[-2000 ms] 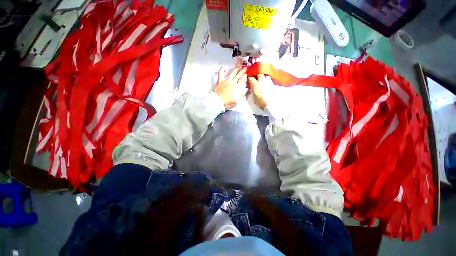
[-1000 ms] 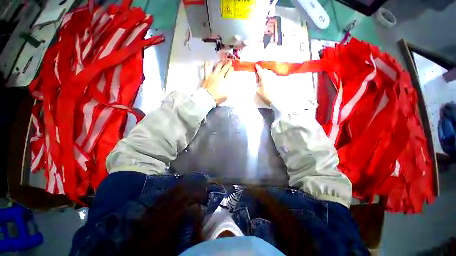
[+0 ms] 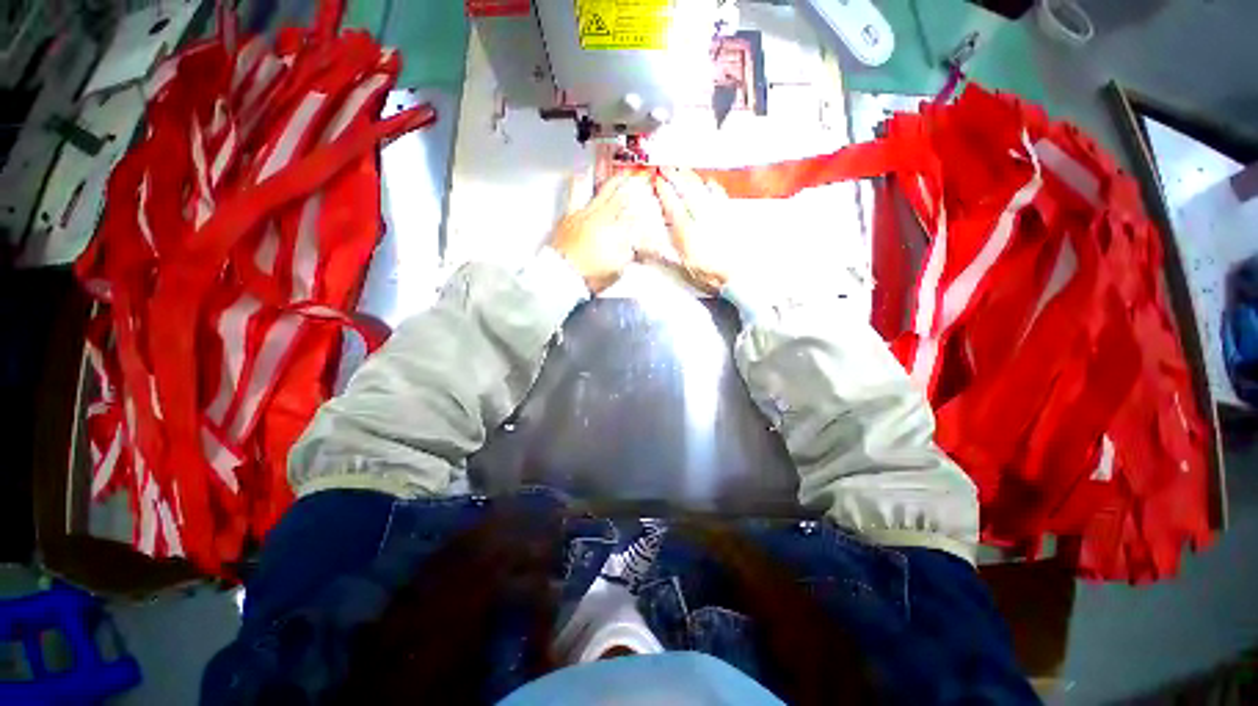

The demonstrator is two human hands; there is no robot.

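Observation:
A red strap [image 3: 786,175] runs from the right pile of straps [image 3: 1062,345] leftward to the needle area under the sewing machine head [image 3: 621,69]. My left hand [image 3: 597,232] and my right hand [image 3: 690,228] lie side by side on the white sewing plate [image 3: 807,248], just below the needle area. The fingertips of both hands meet at the strap's left end and press on it. The strap's end under the fingers is partly hidden, and glare washes out the detail there.
The left pile of straps [image 3: 235,317] lies to the left. The smooth metal table plate [image 3: 628,407] is nearest my body. A white oval attachment [image 3: 853,28], a small tool [image 3: 959,62] and a white ring [image 3: 1065,19] are at top right. A blue stool [image 3: 62,641] stands at lower left.
My right hand has moved left along the strap and now sits against my left hand. The camera view has shifted a little.

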